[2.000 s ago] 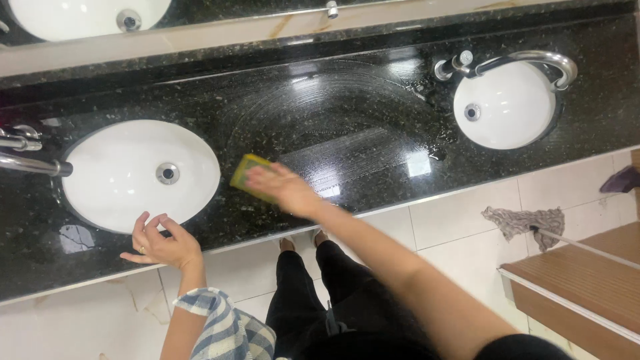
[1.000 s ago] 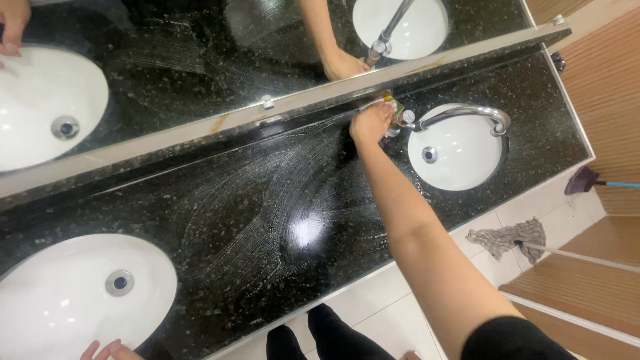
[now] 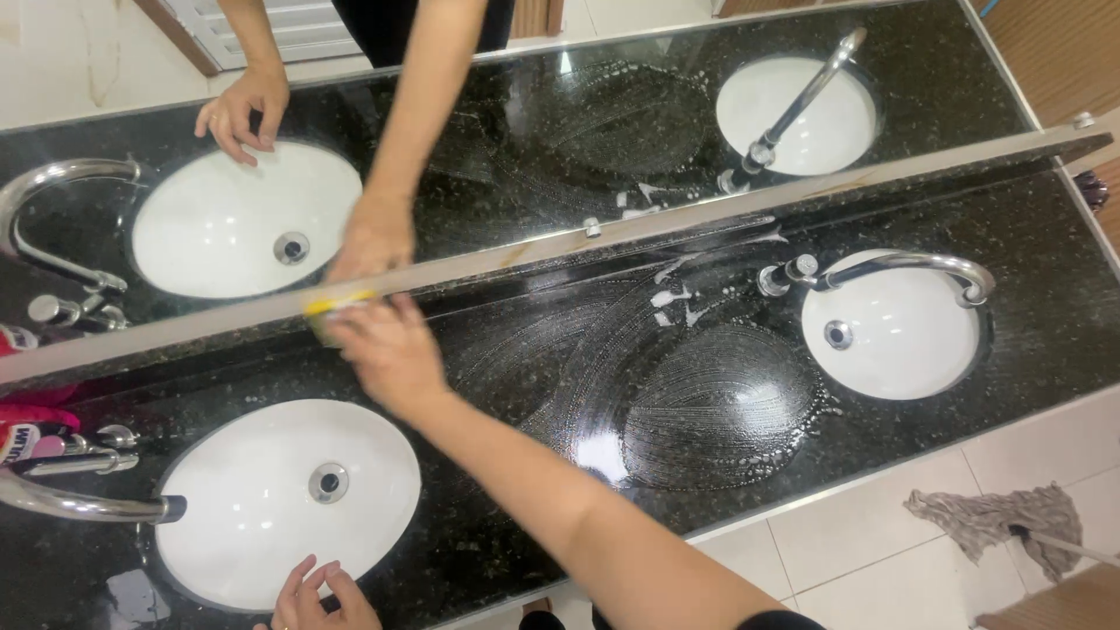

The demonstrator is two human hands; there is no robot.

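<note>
My right hand [image 3: 394, 354] grips a yellow and green sponge [image 3: 337, 304] against the low backsplash under the mirror, behind and right of the left sink. Its fingers partly cover the sponge. Near the front rim of the left white oval sink [image 3: 289, 551] my left hand [image 3: 322, 599] hovers or rests with bent, parted fingers and nothing in it; contact with the rim cannot be told. The black speckled stone countertop [image 3: 525, 490] shows wet curved streaks, and white foam [image 3: 672, 299] lies left of the right-hand faucet [image 3: 910, 262].
The mirror [image 3: 490, 114] reflects both arms and sinks. A curved chrome faucet [image 3: 79, 503] and a pink bottle [image 3: 39, 429] stand at the left. The right sink [image 3: 892, 350] is set in the counter. On the tiled floor lies a grey mop [image 3: 997, 521].
My right hand has moved with the sponge from beside the right faucet leftward along the backsplash. White foam now shows near that faucet. The view has shifted.
</note>
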